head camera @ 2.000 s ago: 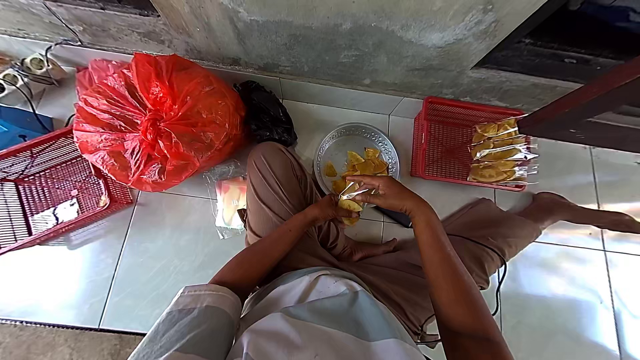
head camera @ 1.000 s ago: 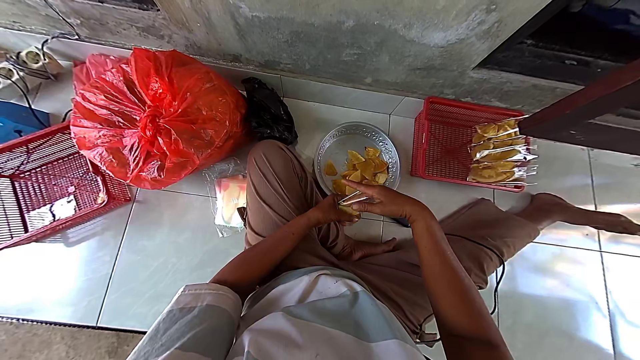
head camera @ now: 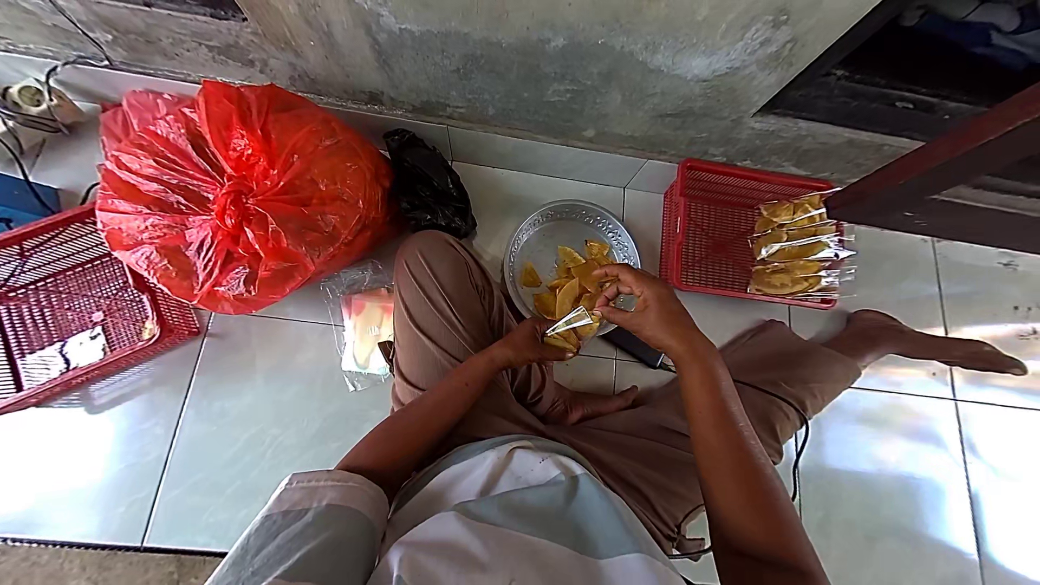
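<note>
My left hand [head camera: 530, 343] holds a small clear plastic bag [head camera: 571, 322] with yellow chips in it, at the near edge of a round metal tray [head camera: 532, 236]. Thumb and fingers of my right hand [head camera: 638, 305] are pinched together over the tray's right side, just right of the bag; they seem to hold a chip, though its edges are hard to see. Loose yellow chips [head camera: 567, 296] lie on the tray. Partly under my right wrist is a dark, long device [head camera: 638, 348] with a cable.
Filled chip packets [head camera: 788, 278] lie across the right side of a red plastic basket [head camera: 707, 219]. To the left are a large tied red plastic bag [head camera: 244, 195], a black plastic bag [head camera: 431, 183], a packet of plastic bags [head camera: 367, 333] and another red basket [head camera: 73, 325].
My hands were close together around the small bag; my right hand has moved away from it to the right, and the bag's shiny opening now shows between them.
</note>
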